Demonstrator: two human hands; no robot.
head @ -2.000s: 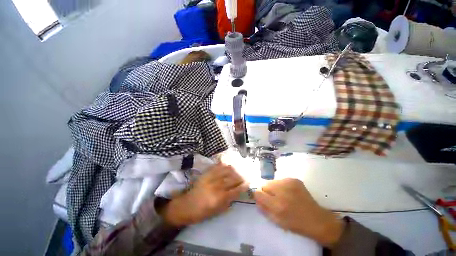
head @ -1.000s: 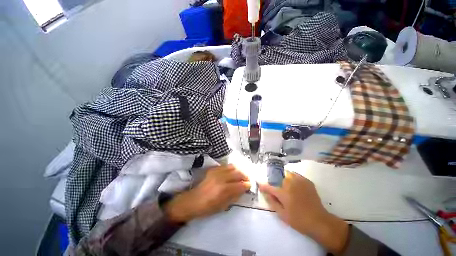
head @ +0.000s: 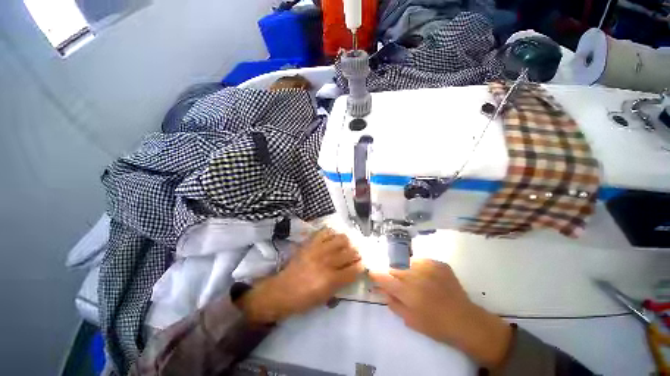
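Observation:
The white sewing machine (head: pixel 419 139) has a blue stripe, and its lit needle area is washed out by glare. My left hand (head: pixel 312 273) lies on the machine bed left of the needle, fingers bent and pointing in at it. My right hand (head: pixel 430 301) lies right of and in front of the needle, fingertips close to the left ones. Whatever lies under the fingertips is hidden by hands and glare. The checked black-and-white garment (head: pixel 228 172) is heaped left of the machine, with pale fabric (head: pixel 209 257) below it reaching towards my left hand.
Scissors (head: pixel 624 299) with red and orange handles lie at the right. A plaid cloth (head: pixel 547 161) with pins drapes over the machine head. A large thread cone (head: pixel 624 60), more checked cloth (head: pixel 455 51) and a blue bin (head: pixel 290 38) stand behind. A white wall (head: pixel 66 147) is at left.
The view has shifted slightly back and forth. My hands stay beside the needle; my right fingertips now sit a little lower and nearer the left ones than one second ago. The heap looks unchanged.

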